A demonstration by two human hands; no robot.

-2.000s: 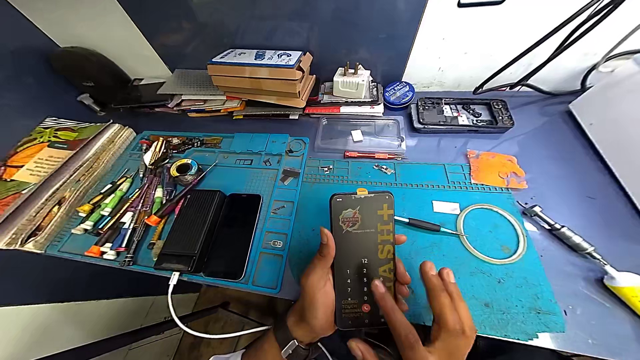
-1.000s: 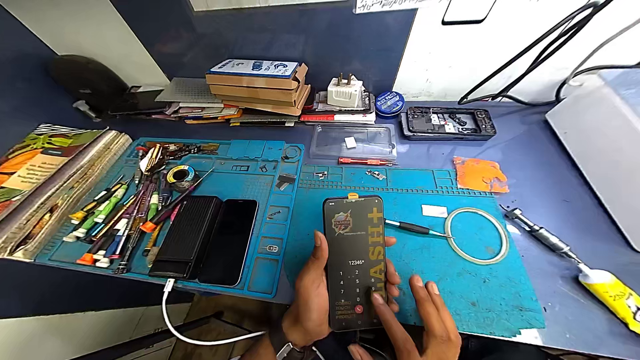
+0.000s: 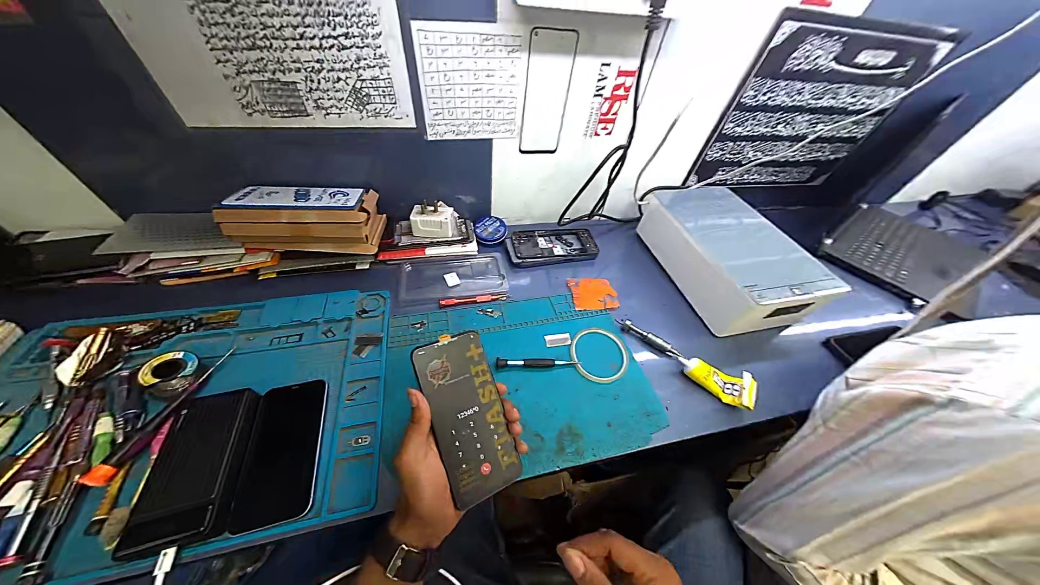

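Note:
My left hand (image 3: 426,479) grips a smartphone (image 3: 465,422) at its edges, with the lit screen facing up and showing a number keypad. Lower right of the phone is my right hand (image 3: 617,561), off the screen, partly cut by the frame's bottom edge; its fingers are curled and I see nothing in them. Beyond the phone, a black-handled tool (image 3: 532,363) lies beside a pale ring (image 3: 600,356) on the teal work mat (image 3: 569,431). A second phone (image 3: 280,455) with a dark screen rests left, against a black ribbed device (image 3: 187,463) with a white cable.
Screwdrivers and tweezers (image 3: 106,422) crowd the left mat. Stacked boxes (image 3: 296,227), a charger (image 3: 435,219) and an opened phone housing (image 3: 552,245) stand behind. A yellow glue tube (image 3: 721,382) and a grey box (image 3: 739,260) are right. A person in a striped garment (image 3: 902,463) is close on the right.
The view has swung up and to the right, bringing the person and grey box into sight. My right hand has moved away from the phone's screen. More digits show on the display.

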